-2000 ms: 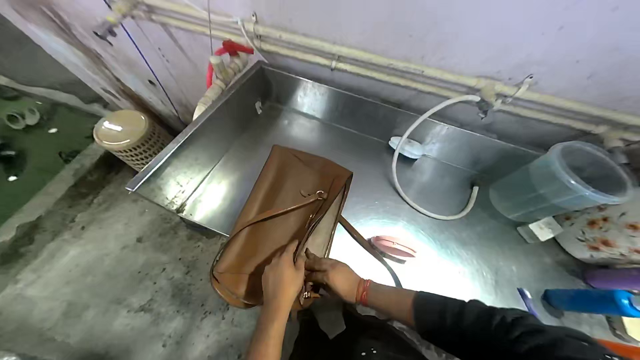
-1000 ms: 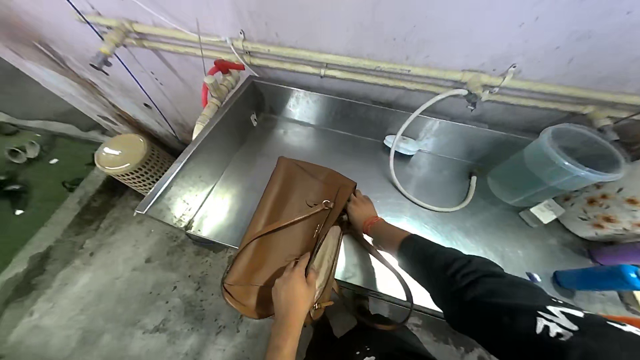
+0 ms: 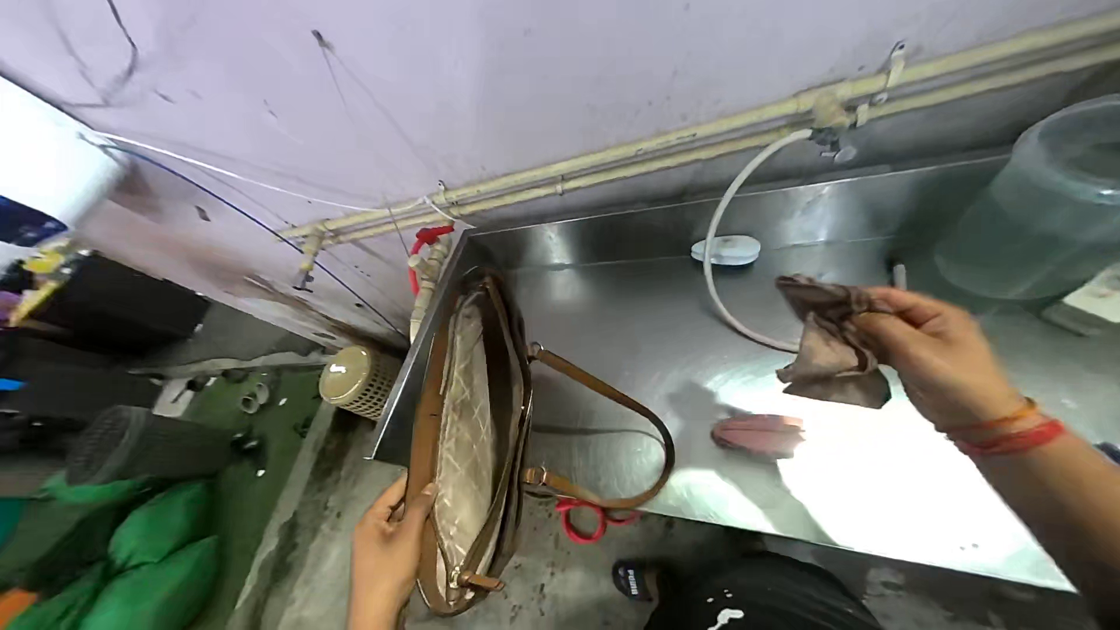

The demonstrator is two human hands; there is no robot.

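Note:
A brown leather handbag (image 3: 477, 437) stands gaping at the left end of the steel sink counter, its quilted beige lining showing. My left hand (image 3: 389, 547) grips the bag's near left rim. The brown strap (image 3: 612, 394) loops to the right over the metal. Away to the right, my right hand (image 3: 936, 350) holds a crumpled brown cloth (image 3: 836, 346) above the counter. Below and left of that cloth, a pinkish-red oval object (image 3: 757, 435) lies on the steel.
A white hose (image 3: 722, 210) hangs from the wall tap past a white oval dish (image 3: 726, 250). A translucent bucket (image 3: 1032, 210) stands at right. A lidded beige basket (image 3: 359, 381) is on the floor left of the steel counter (image 3: 612, 315). Red rings (image 3: 582, 521) show below its front edge.
The bag now gapes open farther left, against the sink's end. My right hand has left the bag and moved right, now holding a brown cloth. The view has swung left.

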